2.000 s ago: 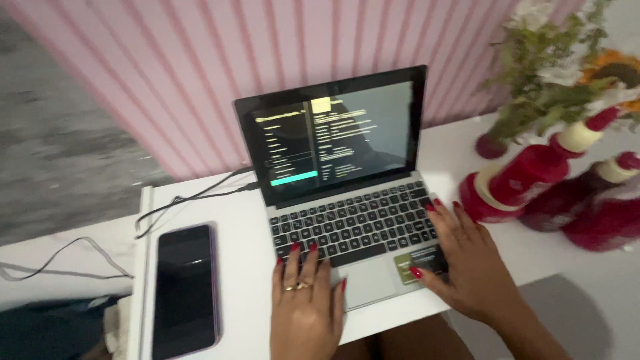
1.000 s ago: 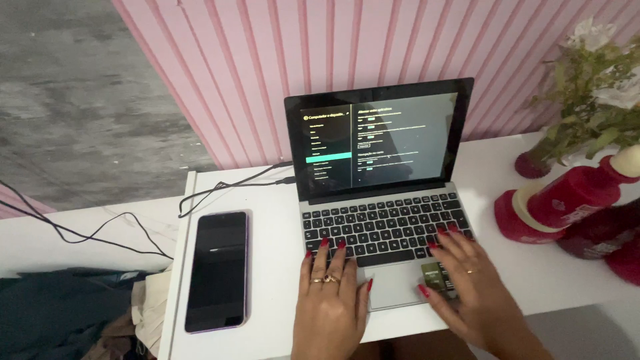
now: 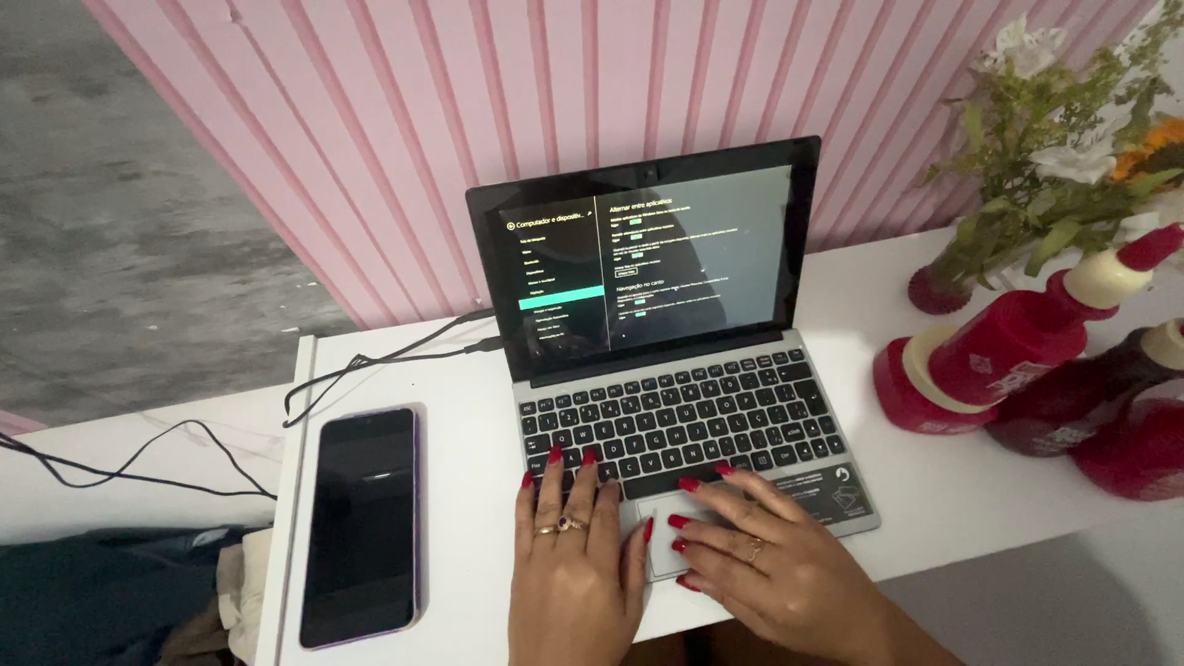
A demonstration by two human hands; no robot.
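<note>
A small silver laptop (image 3: 684, 416) stands unfolded on a white tabletop, its black-framed screen (image 3: 647, 259) lit with a dark settings page and one teal bar. My left hand (image 3: 578, 564) rests on the lower left of the keyboard and palm rest, red-nailed fingers apart, rings on two of them. Over the touchpad (image 3: 668, 532) lies my right hand (image 3: 777, 560), with fingertips on the pad and by the space bar. Neither hand holds anything. The touchpad is partly hidden by the right hand.
A dark-screened phone (image 3: 361, 527) lies left of the laptop, near black cables (image 3: 370, 361). Red bottles (image 3: 1008, 351) and a vase of flowers (image 3: 939, 287) stand at the right. Behind is a pink slatted wall (image 3: 592, 83). Cloth (image 3: 102, 592) lies at lower left.
My right hand has moved left and down, from the right side of the keyboard and palm rest onto the touchpad. The screen shows a different page than two seconds ago. The view has shifted.
</note>
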